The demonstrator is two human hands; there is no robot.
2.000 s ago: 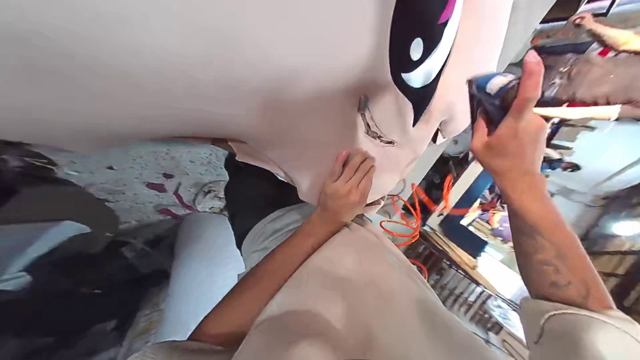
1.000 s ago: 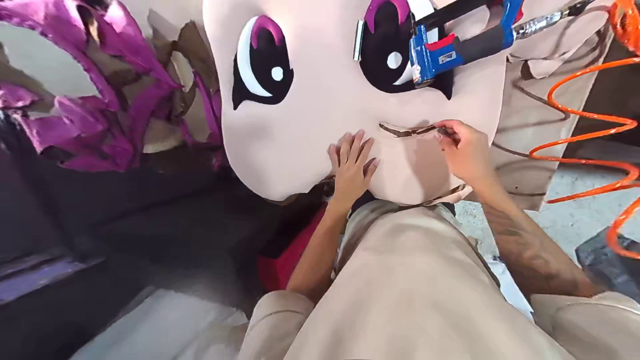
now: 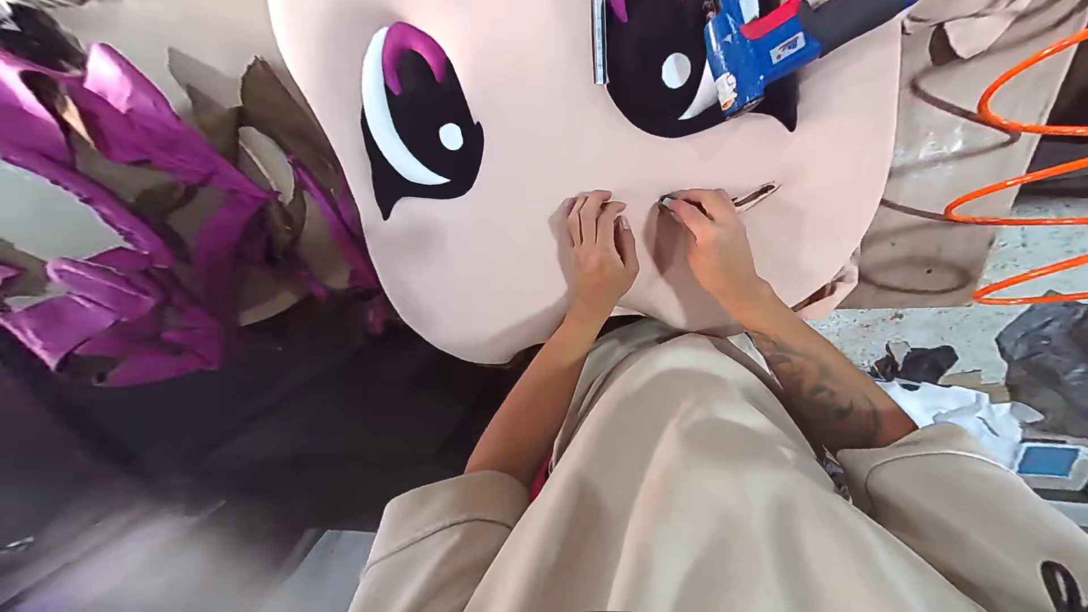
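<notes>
A large pale pink foam face point(image 3: 527, 136) with two black, white and magenta eyes lies before me. My left hand point(image 3: 599, 246) rests on its surface, fingers bent and slightly apart, holding nothing. Just to the right, my right hand point(image 3: 714, 242) pinches something small at the left end of a slit point(image 3: 756, 197) in the pink surface; the fingers hide what it is, perhaps the slit's edge. The slit's right end shows a dark, narrow gap. A blue pneumatic stapler point(image 3: 748, 55) with a black handle lies over the right eye, touched by neither hand.
Magenta fabric scraps point(image 3: 212, 246) and brownish pieces are heaped at the left. An orange coiled air hose point(image 3: 1011, 187) hangs at the right over brown sheet material point(image 3: 935, 246). Dark and white scraps lie on the floor at lower right, beside a dark plastic bag point(image 3: 1050, 365).
The stapler, in my right hand two seconds ago, now lies on the face. My right hand has moved left along the slit since one second ago. The view has turned strongly.
</notes>
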